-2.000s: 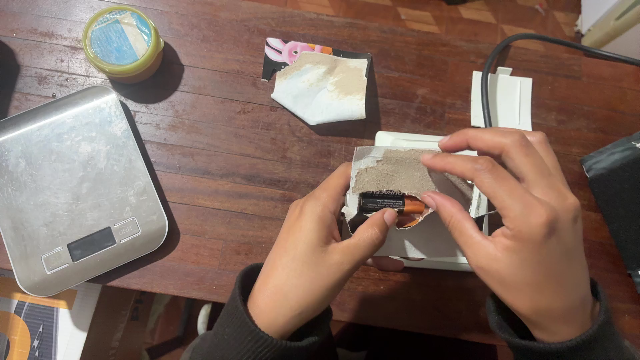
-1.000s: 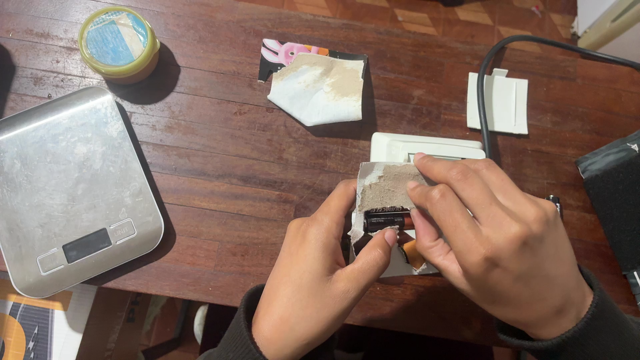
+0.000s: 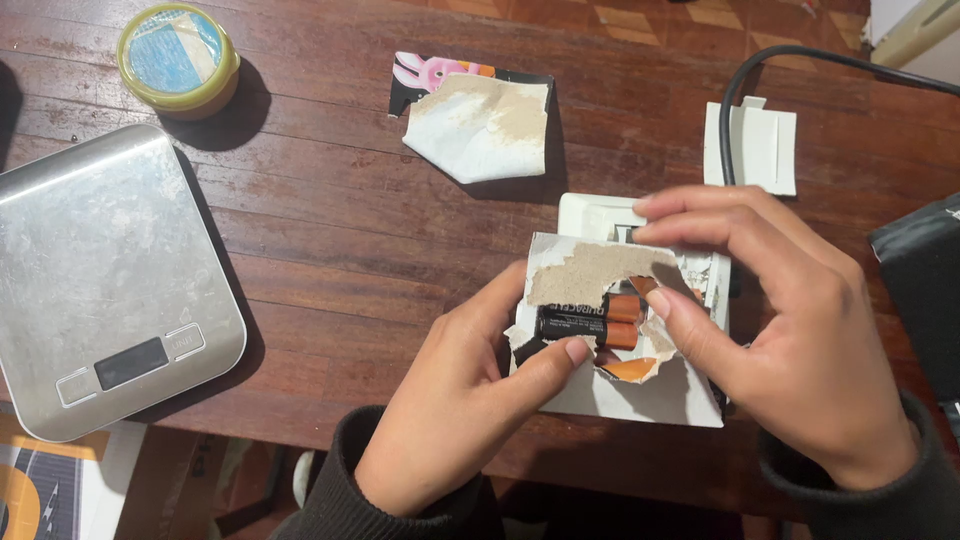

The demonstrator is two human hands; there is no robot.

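Observation:
My left hand (image 3: pixel 480 382) holds a torn cardboard battery package (image 3: pixel 577 270) by its left side, the thumb on the front near the ragged opening. Inside the opening lie black-and-copper Duracell batteries (image 3: pixel 592 332), side by side. My right hand (image 3: pixel 780 307) is at the package's right side, its thumb at the torn edge and its other fingers spread over a white plastic device (image 3: pixel 592 214). That device lies partly hidden behind the package. A torn piece of packaging (image 3: pixel 480 127) with a pink rabbit print rests on the table further back.
A silver kitchen scale (image 3: pixel 112 247) stands at the left, below a round tub (image 3: pixel 176 60) with a yellow-green rim. A white plastic cover (image 3: pixel 769 150) lies at the back right under a black cable (image 3: pixel 726 127). A black object (image 3: pixel 922 292) sits at the right edge.
The opening in the package now shows more of the batteries. My right hand's fingers have spread away from the upper part of the cardboard.

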